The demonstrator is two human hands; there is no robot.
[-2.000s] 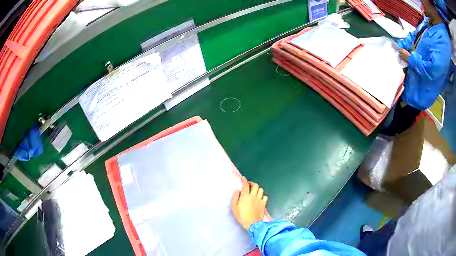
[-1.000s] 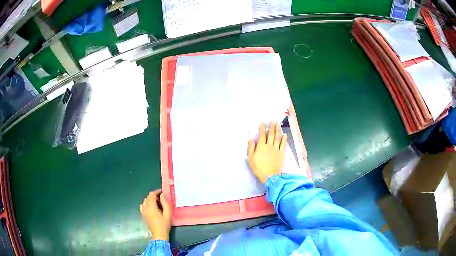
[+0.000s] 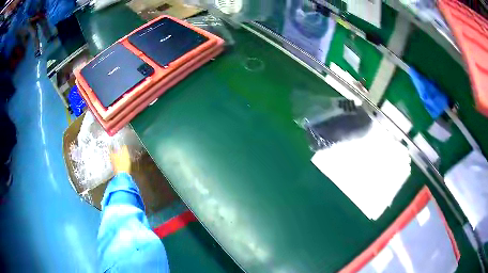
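Observation:
My left hand (image 3: 122, 160) is blurred and reaches down at the open carton (image 3: 155, 186) beside the bench. It is at the edge of the clear crinkled plastic (image 3: 93, 157) in the carton; I cannot tell if it grips any. My right hand is out of the picture. A stack of red-orange trays (image 3: 176, 74) stands beyond, on the bench edge. The top tray holds two dark tablets or back covers with pale logos, a nearer one (image 3: 115, 74) and a farther one (image 3: 168, 40). Another red-orange tray (image 3: 382, 248) with a pale, shiny bagged item (image 3: 417, 248) is cut off at lower right.
A white pile (image 3: 369, 168) and a dark, shiny plastic patch (image 3: 340, 130) lie on the green bench (image 3: 230, 160). A metal rail runs behind them, with a blue cloth (image 3: 428, 93) hanging there. A red-orange tray stack (image 3: 468, 45) is at upper right. The blue floor (image 3: 40, 186) is at left.
The view has swung far to the left. My left hand has moved from the tray's corner to the carton. My right hand has left the picture, and the bagged tray now shows only at lower right.

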